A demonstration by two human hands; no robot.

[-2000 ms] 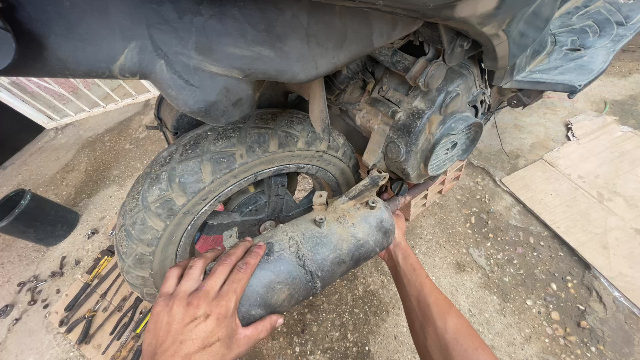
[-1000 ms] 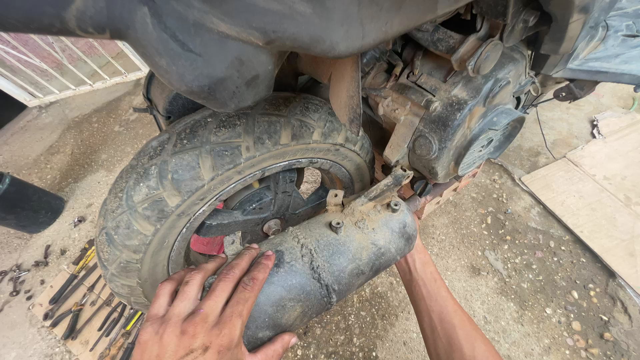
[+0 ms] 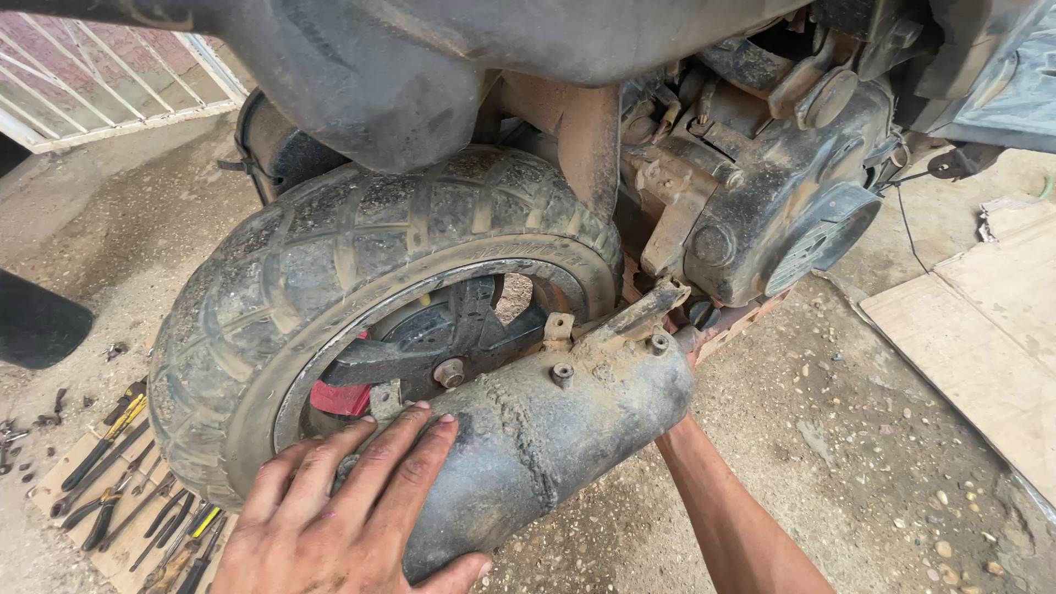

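A dirty metal exhaust muffler (image 3: 569,429) with brackets and a rough weld seam lies at a slant beside the scooter's rear wheel (image 3: 272,280). Spread over its near end is my left hand (image 3: 355,503), thumb on the lower side and fingers on top. My right forearm reaches up to the muffler's far end; the right hand itself is hidden behind it. Just beyond that end is the dusty engine casing (image 3: 742,198) with a round fan cover (image 3: 825,239). The wheel's hub nut (image 3: 449,373) shows above the muffler.
Pliers, screwdrivers and other tools lie on cardboard (image 3: 74,495) at the lower left, with loose small parts beside it. A black container (image 3: 37,318) stands at the left edge. Flattened cardboard (image 3: 982,330) lies at the right. Dark bodywork (image 3: 412,74) overhangs the wheel.
The view has come nearer to the wheel and engine. Both hands stay at the muffler, whose place beside the wheel is much the same.
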